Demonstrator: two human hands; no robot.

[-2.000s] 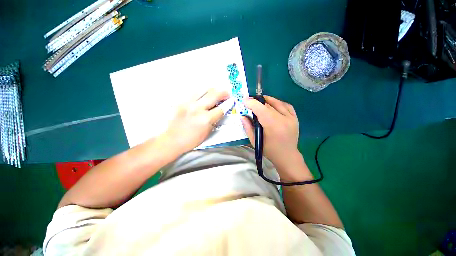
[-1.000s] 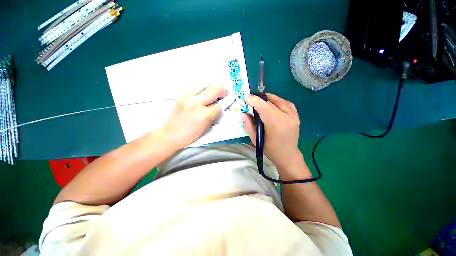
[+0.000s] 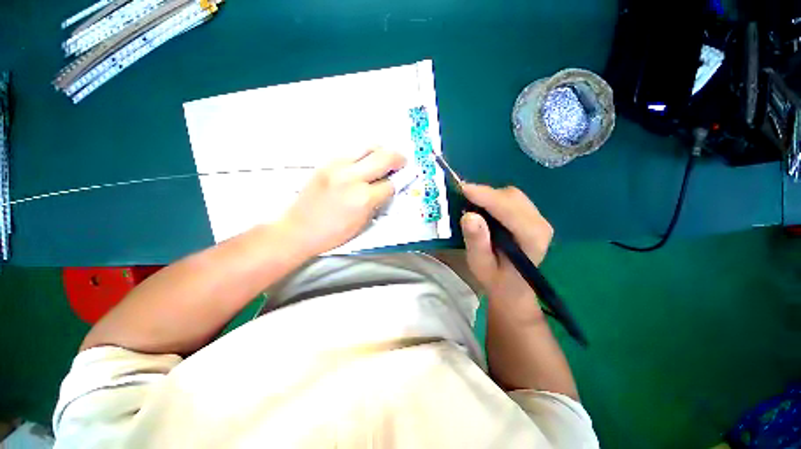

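My right hand (image 3: 509,232) holds the black soldering iron (image 3: 527,263) like a pen, its metal tip at the row of green circuit boards (image 3: 422,131) along the right edge of the white board (image 3: 263,131). My left hand (image 3: 338,202) rests on the white board with its fingertips pinched just left of the row. The thin solder wire (image 3: 114,183) runs from the far left across the board to my left hand. A small white piece shows at my left fingertips; its details are too small to tell.
White LED strips (image 3: 132,44) lie in a loose bundle at upper left. More strips (image 3: 4,167) are cut off at the left edge. A round dish with silvery contents (image 3: 527,123) stands right of the board, before the black soldering station (image 3: 654,70). A red stool (image 3: 92,294) shows below the bench.
The iron has turned from upright beside the board to slanting, its tip now at the circuit boards. My right hand has shifted right and its thumb has moved. My left hand is nearly unchanged.
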